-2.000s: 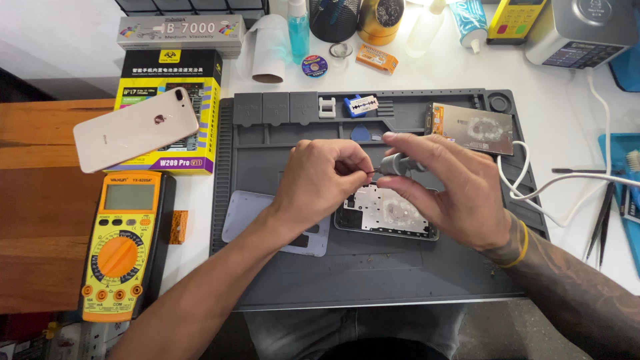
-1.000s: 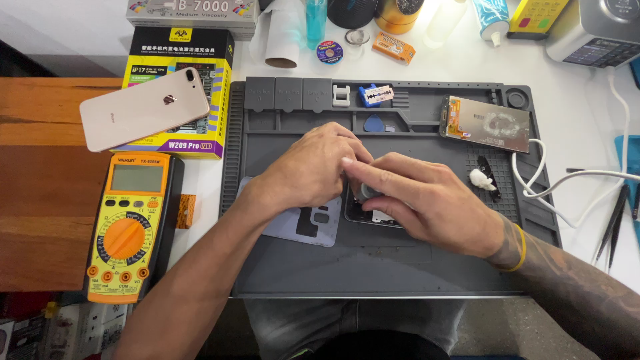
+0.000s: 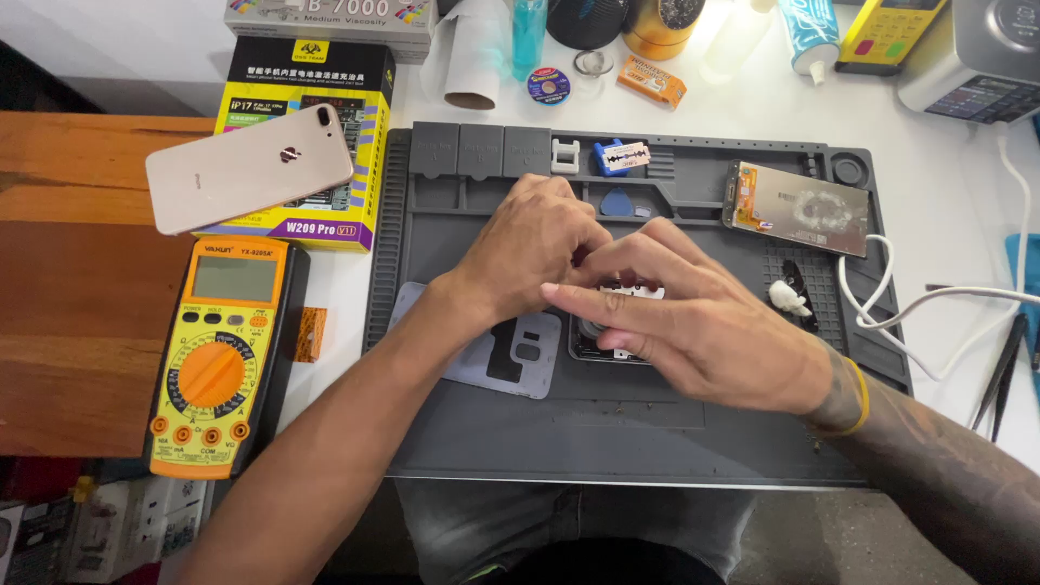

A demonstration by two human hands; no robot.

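Note:
An opened phone body (image 3: 617,354) lies on the grey silicone repair mat (image 3: 569,439), largely covered by my hands. Above its left part is my left hand (image 3: 532,244), fingers curled inward; what they pinch is hidden. My right hand (image 3: 682,309) arches over the phone, its fingers around a small grey round object (image 3: 591,328) that is mostly hidden. Partly beneath my left forearm rests a pale phone back cover (image 3: 532,357). At the mat's upper right sits a metal-backed phone screen assembly (image 3: 800,207).
A yellow multimeter (image 3: 219,357), a rose-gold phone (image 3: 252,171) on a box (image 3: 325,236), a blue razor-blade holder (image 3: 609,158) and a blue pick (image 3: 617,202) lie around. A white cable (image 3: 942,296) crosses the right side, near a white putty-like lump (image 3: 788,299) and black tweezers (image 3: 1003,374).
Two seconds ago, my hands were raised over the phone with a thin dark item and a grey cylindrical object between them. They have since come down closer over it, covering more of it.

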